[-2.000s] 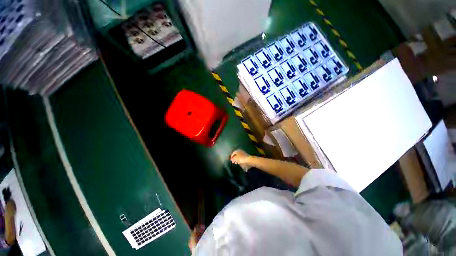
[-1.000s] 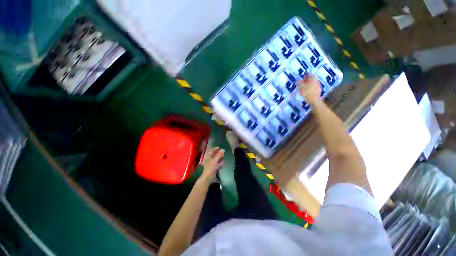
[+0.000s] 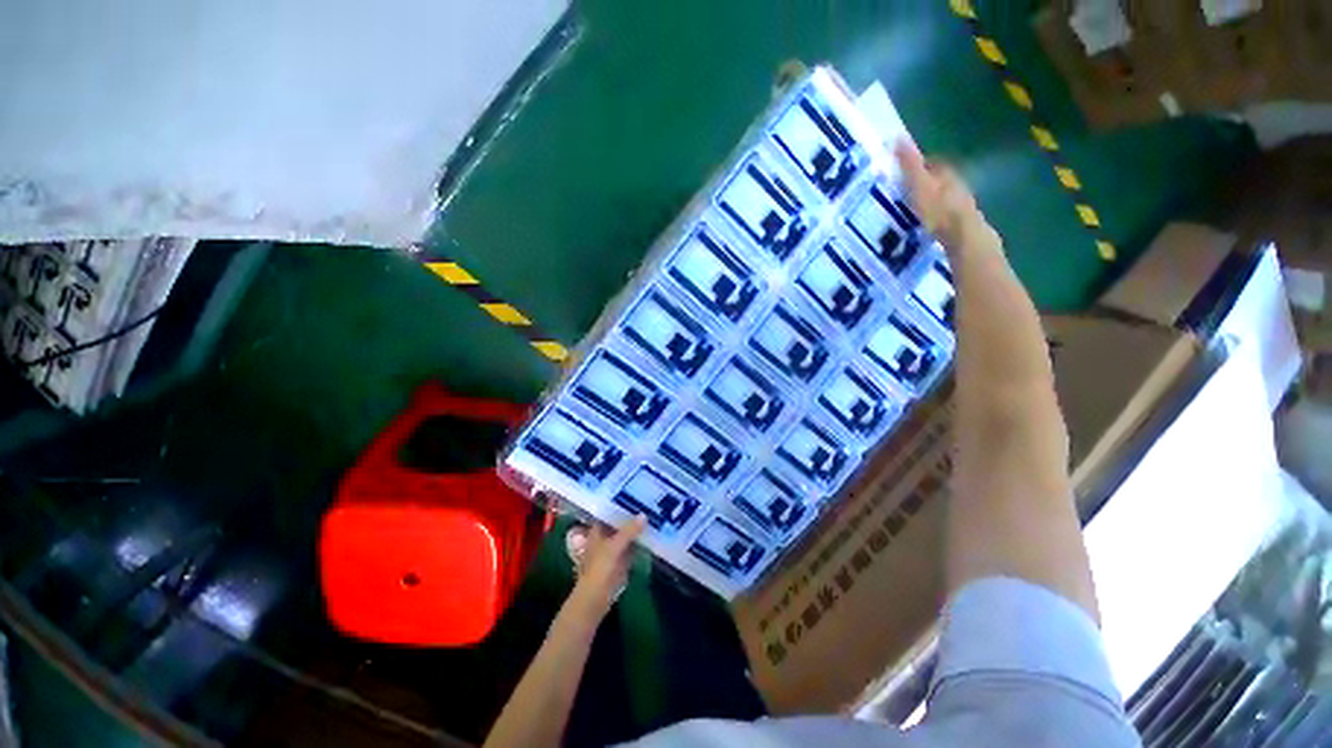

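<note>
A large blister tray (image 3: 570, 491) with three rows of display modules (image 3: 790, 341) lies tilted across the middle of the view. My left hand (image 3: 606, 555) grips its near left edge, with fingertips on the rim. My right hand (image 3: 931, 193) grips its far right end; this hand is slightly blurred, and my forearm covers part of the right side of the tray. The undersides of both hands are hidden.
A brown cardboard carton (image 3: 862, 577) with printed characters stands below the tray. A white sheet (image 3: 1191, 504) lies right of it. A red stool (image 3: 412, 570) stands at the left. A white surface (image 3: 234, 110) is upper left. Yellow-black tape (image 3: 501, 313) marks the green floor.
My left hand has come up to the near edge of the tray and my right hand has moved to its far end. The tray appears larger and shows more carton below it. The view has shifted.
</note>
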